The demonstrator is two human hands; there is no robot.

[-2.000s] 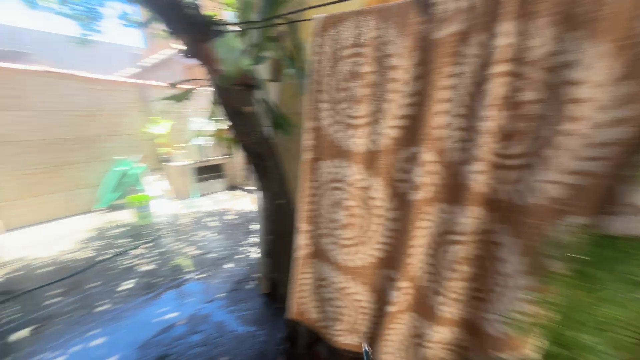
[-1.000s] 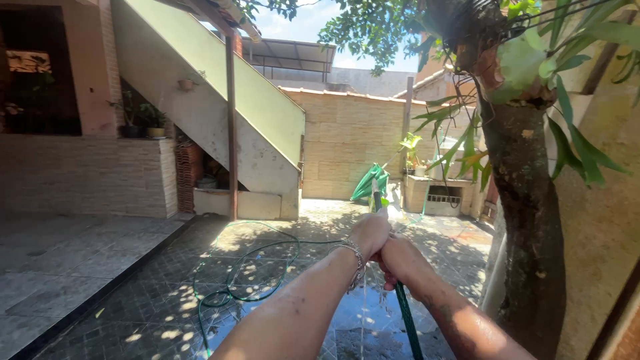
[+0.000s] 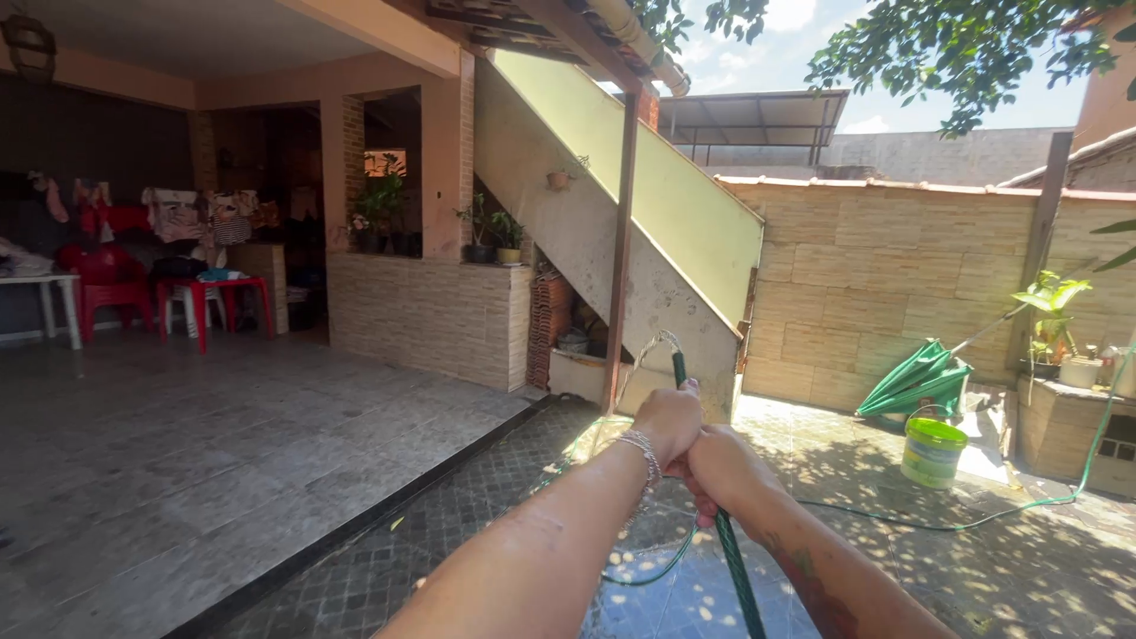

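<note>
A green garden hose (image 3: pixel 735 568) runs up from the bottom edge through both hands, and its open end points upward above them. Water (image 3: pixel 652 342) arcs out of that end and falls to the left. My left hand (image 3: pixel 667 422), with a chain bracelet at the wrist, is closed around the hose near its end, the thumb up along it. Just below and touching it, my right hand (image 3: pixel 721 457) grips the same hose. Parts of the fingers of both hands are hidden behind one another.
Thin green hose loops lie on the wet patterned tiles (image 3: pixel 479 524). A lime-green bucket (image 3: pixel 932 453) and a folded green umbrella (image 3: pixel 919 382) are at the right. A post (image 3: pixel 624 257) rises ahead, beside a sloped stair wall (image 3: pixel 568 195). At the left, a raised tiled floor (image 3: pixel 266 426) holds red furniture.
The view has swung left, from the hanging patterned cloth and tree to the covered patio. Both hands stay on the hose since one second ago; the water arc now shows clearly.
</note>
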